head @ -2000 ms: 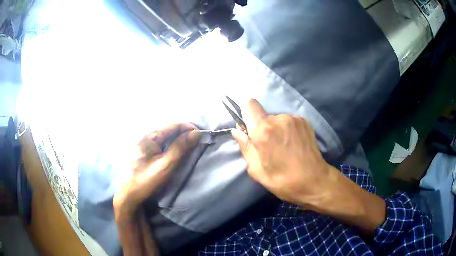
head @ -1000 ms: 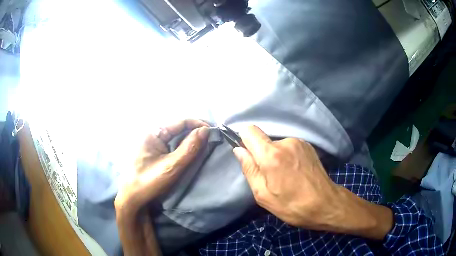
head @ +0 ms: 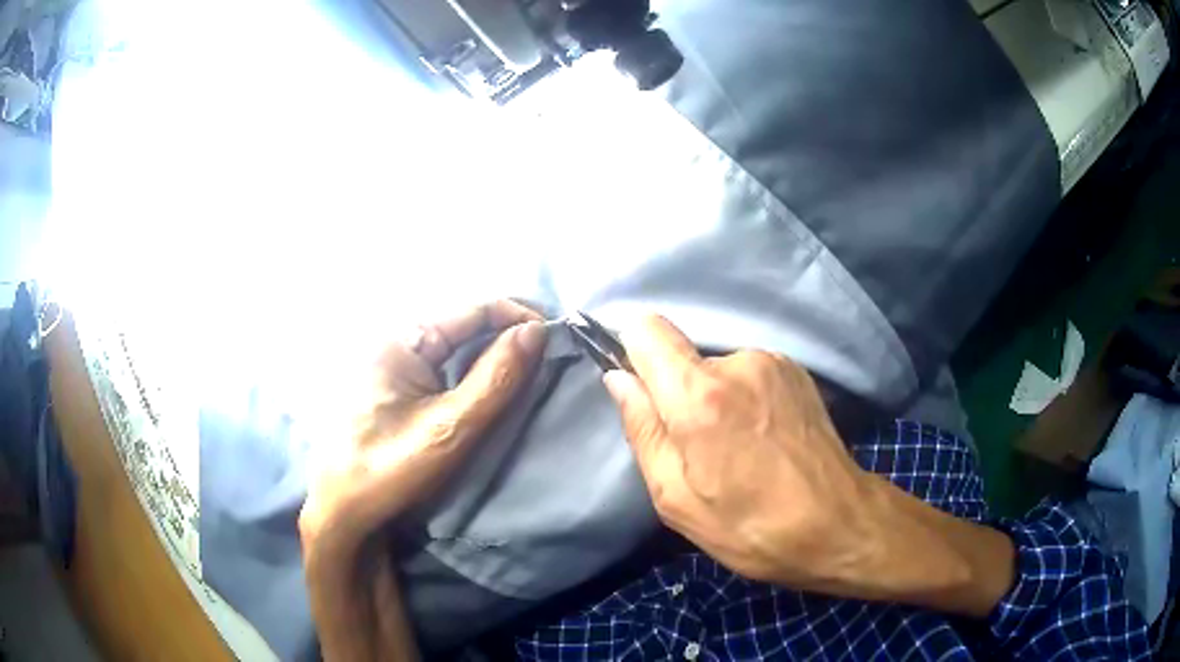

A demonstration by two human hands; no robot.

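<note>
The grey garment panel (head: 569, 446) lies under both hands, its upper left part washed out white by glare. My left hand (head: 434, 420) pinches a small fold of light grey cloth between thumb and forefinger at the centre. My right hand (head: 751, 459) holds small dark thread snips (head: 595, 340) between thumb and forefinger. The snips' tips point up and left and meet the edge of the pinched cloth, close to my left fingertips. Glare hides whether the tips touch a thread.
The dark machine parts with a round knob (head: 647, 58) hang above the work. Dark grey cloth (head: 867, 168) covers the upper right. A wooden-coloured table edge (head: 110, 517) is at the left. A white scrap (head: 1048, 371) lies over the green floor at the right.
The snips have come down from above the cloth to the pinched edge, their blades closer together. The panel and machine parts sit slightly further right in view. My left hand keeps its pinch.
</note>
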